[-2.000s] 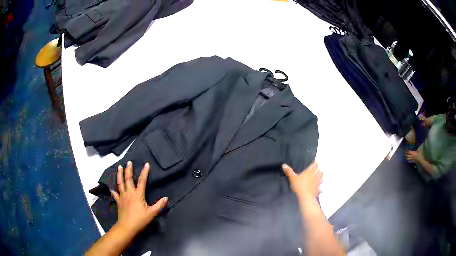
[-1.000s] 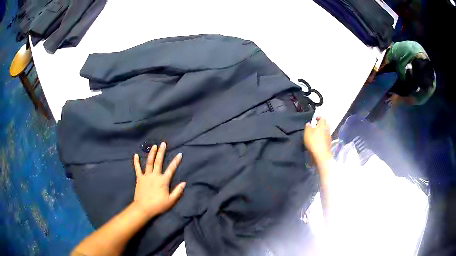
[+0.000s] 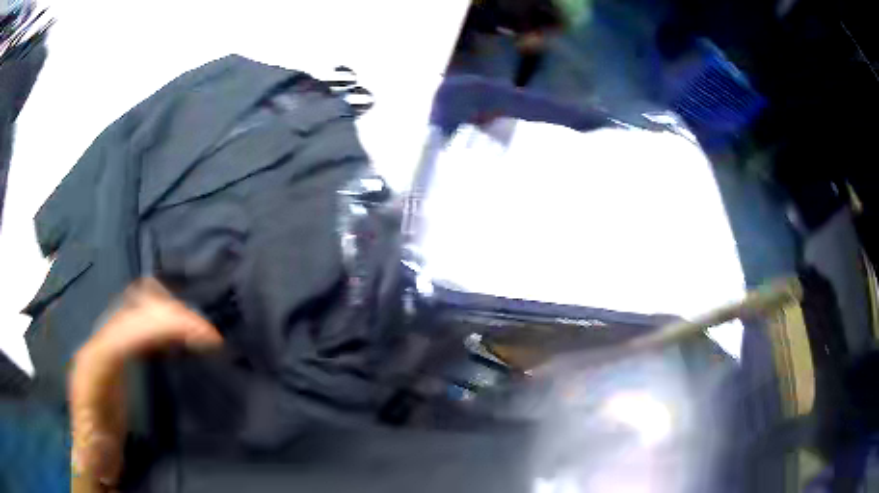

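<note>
A dark grey suit jacket [image 3: 279, 212] lies on the white table [image 3: 125, 58], blurred, with its dark hanger hook [image 3: 352, 91] showing at the collar. My left hand [image 3: 140, 337] is over the jacket's left part, blurred, with the thumb apart from the fingers and nothing seen in it. A glaring white stack of poly bags [image 3: 578, 221] fills the basket right of the jacket. Shiny clear film glints along the jacket's right edge and at the bottom right. My right hand cannot be made out.
A tan rod [image 3: 713, 316] lies slantwise at the right, in front of the bag stack. The basket's dark blue-violet rim [image 3: 520, 101] shows behind the stack. A blue crate [image 3: 718, 91] stands on the floor at the upper right.
The view has swung to the right, bringing the bag stack and rod into the picture. My right hand has left the jacket's collar and is no longer seen. My left hand has shifted on the jacket.
</note>
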